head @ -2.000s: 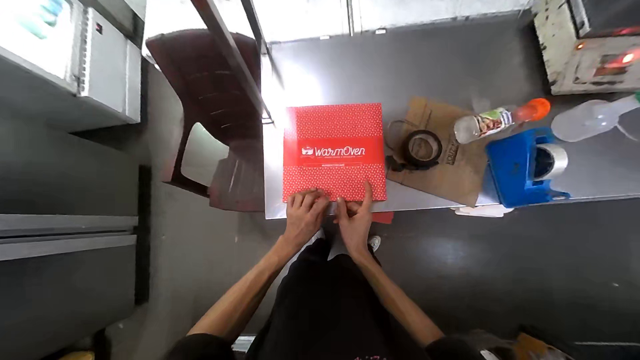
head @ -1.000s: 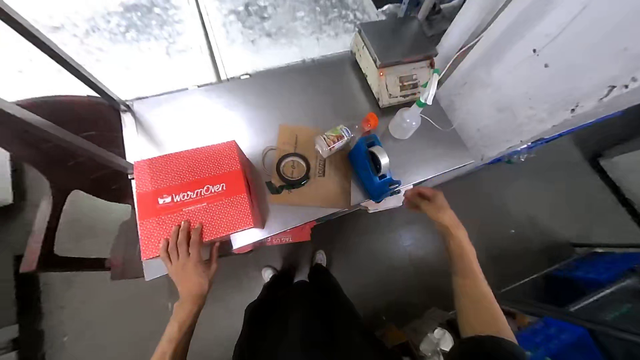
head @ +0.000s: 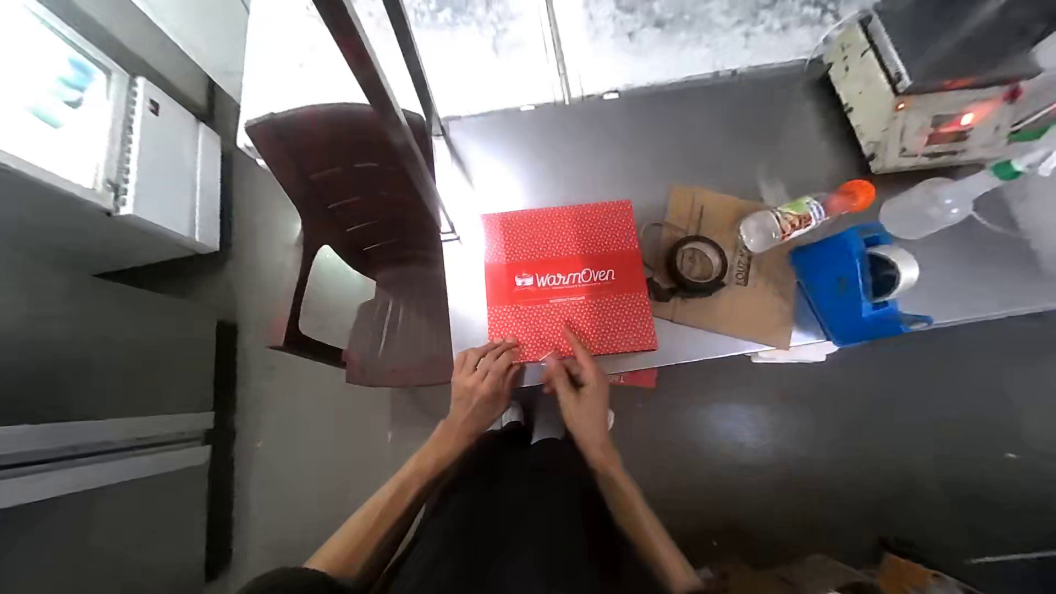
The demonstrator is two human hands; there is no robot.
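A red cardboard box with a white printed logo lies on the steel table, its near side at the table's front edge. My left hand rests its fingertips on the box's near left edge. Over the near edge is my right hand, its index finger extended onto the lid and a small whitish piece by the thumb and fingers; whether it grips that piece is unclear. Right of the box, a roll of dark tape sits on a brown paper bag.
A plastic bottle with an orange cap lies on the bag. Beside it stand a blue tape dispenser, a spray bottle and a worn weighing scale. A maroon plastic chair is left of the table, near a metal post.
My right hand has come back from beyond the tape dispenser to the box's near edge. My left hand now touches that edge instead of the box's side. The view has swung left.
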